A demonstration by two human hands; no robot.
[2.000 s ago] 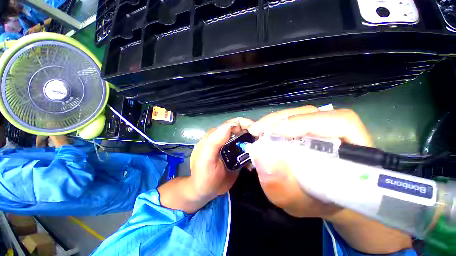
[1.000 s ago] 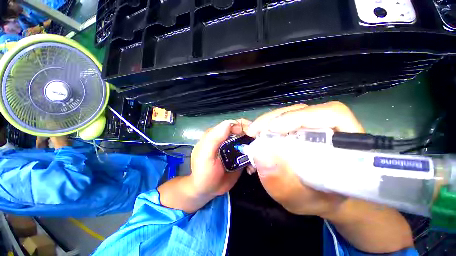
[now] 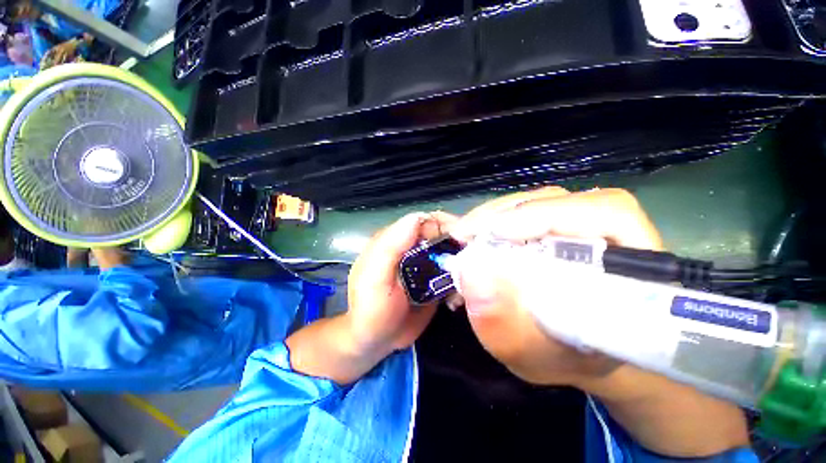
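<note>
My left hand (image 3: 376, 289) holds a small black device housing (image 3: 418, 274) with a rounded-square silver rim and a small pale rectangle inside. My right hand (image 3: 516, 316) grips a translucent white glue dispensing syringe (image 3: 634, 316) that lies tilted toward the lower right. Its blue needle tip (image 3: 440, 259) is at the inside of the housing; whether it touches cannot be told. A slim pale finger switch (image 3: 575, 251) with a black plug lies along the barrel. A green air adapter (image 3: 797, 402) caps the rear end.
Stacked black parts trays (image 3: 408, 108) stand in front on the green bench (image 3: 725, 194). A white housing part (image 3: 697, 22) lies in a top pocket. A lime-green fan (image 3: 101, 163) stands at left. An orange-and-white item (image 3: 292, 208) lies beside the trays. A person in a blue smock (image 3: 136, 325) is at left.
The rear of the syringe swung up, then back down a little, while its tip stayed at the housing. My left hand and the housing have hardly moved.
</note>
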